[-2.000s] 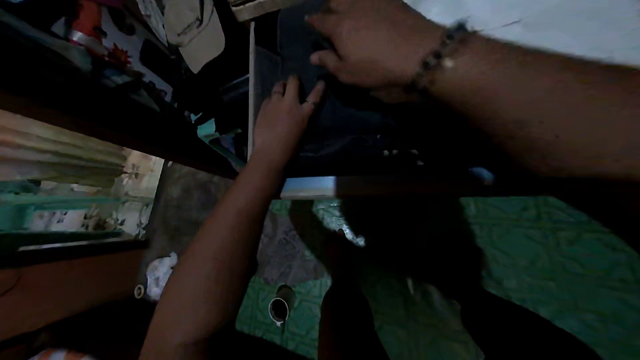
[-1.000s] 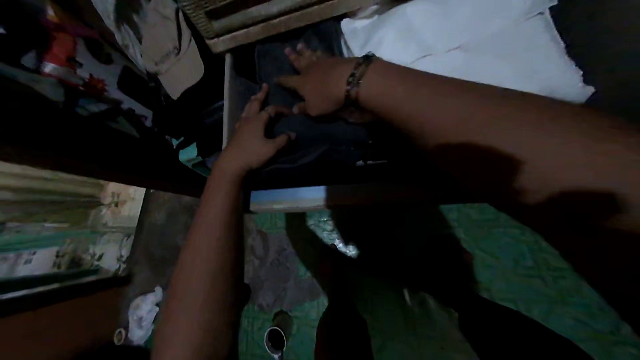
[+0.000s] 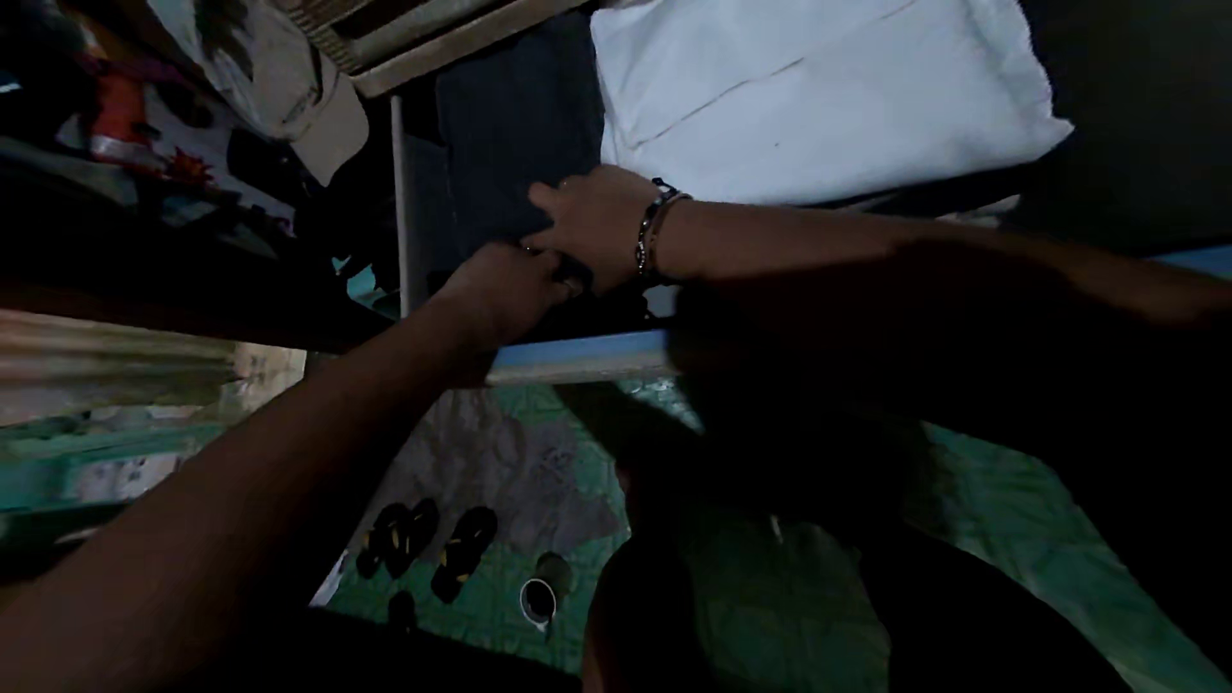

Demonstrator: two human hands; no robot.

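Dark folded cloth [image 3: 520, 125] lies in the left part of an open drawer [image 3: 577, 356]. My left hand [image 3: 510, 289] is at the near edge of this cloth, its fingers curled down and partly in shadow. Touching it, my right hand [image 3: 602, 226] rests over the cloth with bent fingers and a beaded bracelet at the wrist. Whether either hand grips the cloth cannot be told. Folded white cloth [image 3: 818, 106] lies to the right of the dark cloth, beyond my right forearm.
A woven tray or basket [image 3: 462, 48] borders the far side. Left of the drawer are a beige cap [image 3: 308, 96] and a red object [image 3: 120, 115]. Below, on green flooring, are a grey cloth [image 3: 520, 472], a cup [image 3: 537, 601] and dark slippers [image 3: 462, 553].
Both hands have come nearer the drawer's front edge, and the far part of the dark cloth is now uncovered. The view has shifted, showing more of the white cloth and the slippers.
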